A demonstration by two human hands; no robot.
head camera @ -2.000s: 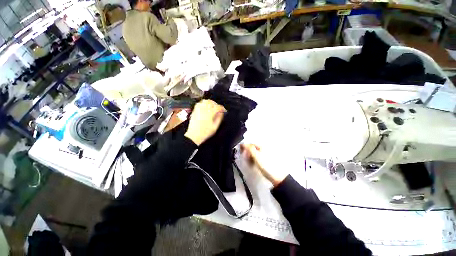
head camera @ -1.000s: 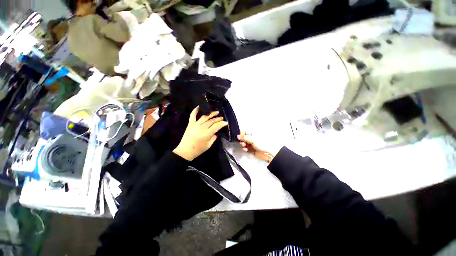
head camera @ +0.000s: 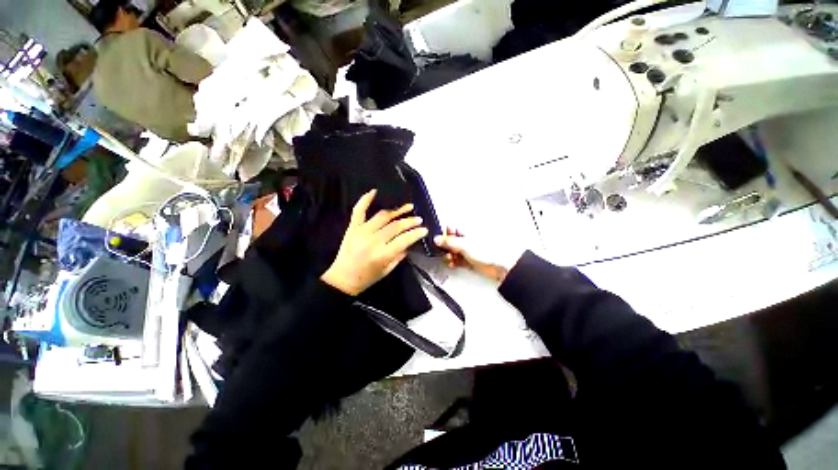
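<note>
A stack of black cut panels [head camera: 354,151] lies on the left part of the white sewing table [head camera: 496,110]. My left hand [head camera: 377,246] rests on the stack with its fingers spread. My right hand [head camera: 464,252] pinches the stack's right edge between thumb and fingers. A dark strip with pale edges [head camera: 424,341] hangs in a loop from the stack below my hands. The cream sewing machine head [head camera: 588,110] stands to the right, its presser foot area away from the cloth.
A grey-white fan [head camera: 108,296] stands at the left. A pale cloth pile [head camera: 253,96] lies behind the stack, with a person [head camera: 142,73] beyond it. Dark cloth [head camera: 381,64] lies at the back. A dark phone [head camera: 732,162] and small metal tool [head camera: 730,207] lie under the machine arm.
The view has tilted and shifted. My left hand has flattened with its fingers spread on the stack. My right hand has moved from beside the strip up to the stack's right edge.
</note>
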